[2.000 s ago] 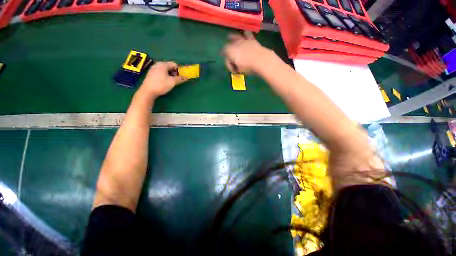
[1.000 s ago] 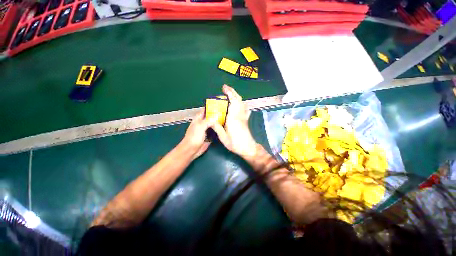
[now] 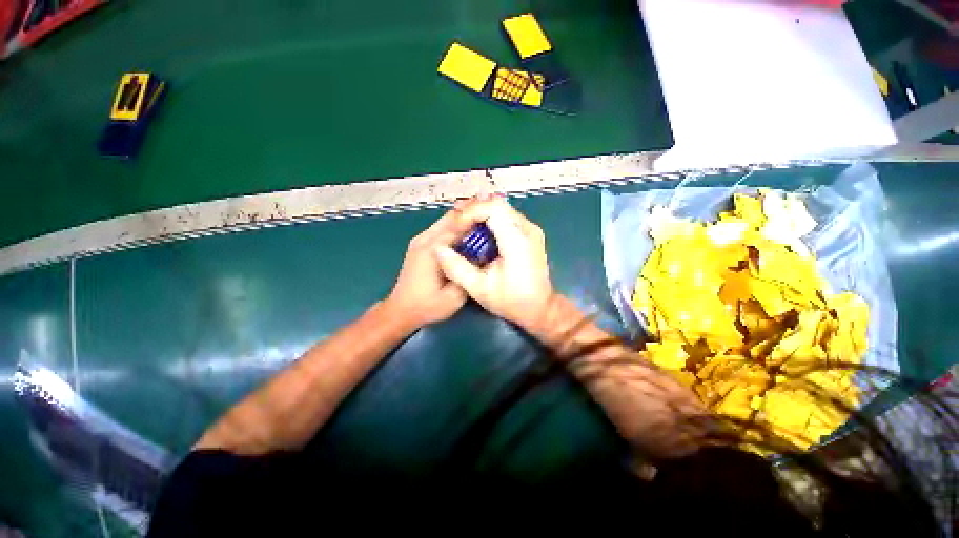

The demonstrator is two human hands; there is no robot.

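My left hand (image 3: 429, 271) and my right hand (image 3: 512, 263) are closed together around a dark blue phone unit (image 3: 477, 244), over the near green worktop just below the pale metal edge strip. Only a small part of the unit shows between the fingers; the rest is hidden. Beyond the strip, a dark unit with a yellow plate (image 3: 467, 67) and a yellow grid-like piece (image 3: 517, 87) lie together, with another yellow plate (image 3: 527, 36) close by. A stacked unit with a yellow frame piece (image 3: 130, 96) lies at the far left.
An open clear plastic bag (image 3: 878, 252) holds a heap of yellow pieces (image 3: 694, 294) at the right. A white sheet (image 3: 762, 79) lies behind it. The metal edge strip (image 3: 315, 204) crosses the view. Clear packaging with a dark grid (image 3: 89, 447) lies at the lower left. Red tray corners show at the top.
Both hands came together at the near worktop; now they close over the unit, whose yellow plate no longer shows. The view has shifted down, and the red tray stacks have mostly left it.
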